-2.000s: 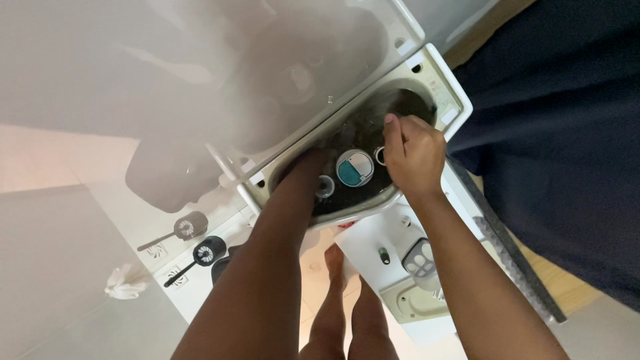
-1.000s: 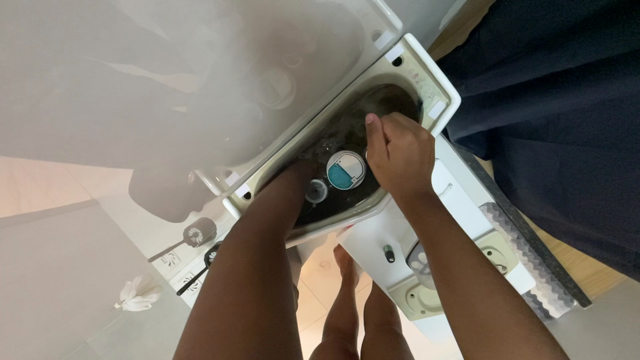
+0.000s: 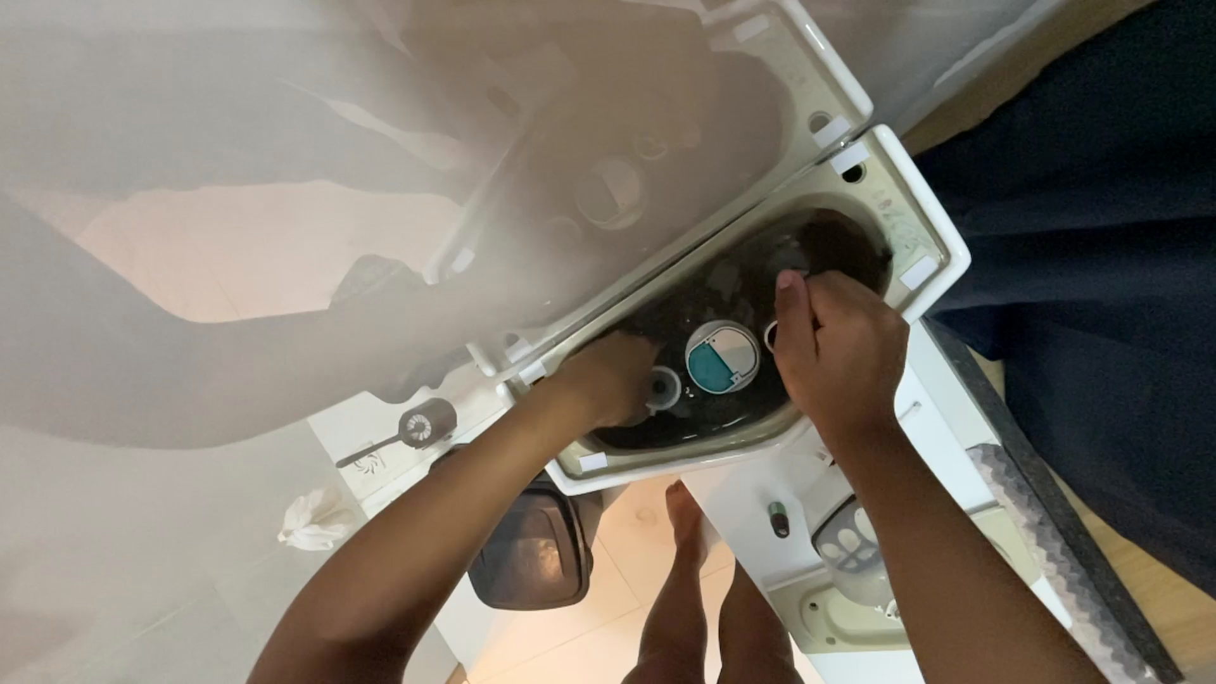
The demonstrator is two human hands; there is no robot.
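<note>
An open ceramic toilet cistern (image 3: 936, 228) holds dark water. In it, a round flush valve top (image 3: 722, 357), part teal and part white, stands between my hands. My left hand (image 3: 617, 380) is over the left end of the cistern, beside a round translucent plastic fitting (image 3: 663, 389); its fingers are blurred and partly hidden. My right hand (image 3: 841, 347) is curled with the thumb on top, at the right of the valve. Next to its fingers a white ring-shaped part (image 3: 771, 335) shows. Whether that hand grips anything is hidden.
A glossy wall (image 3: 380, 237) reflects the cistern along its far side. Below lie a dark lidded bin (image 3: 532, 551), a toilet brush (image 3: 418, 427), a white cloth or bag (image 3: 318, 520) and a small dark bottle (image 3: 779, 520). Dark navy fabric (image 3: 1092, 237) hangs at right.
My left hand, earlier deep in the dark water with only the forearm showing, has come up into sight beside the translucent fitting. My right hand remains curled at the right of the valve.
</note>
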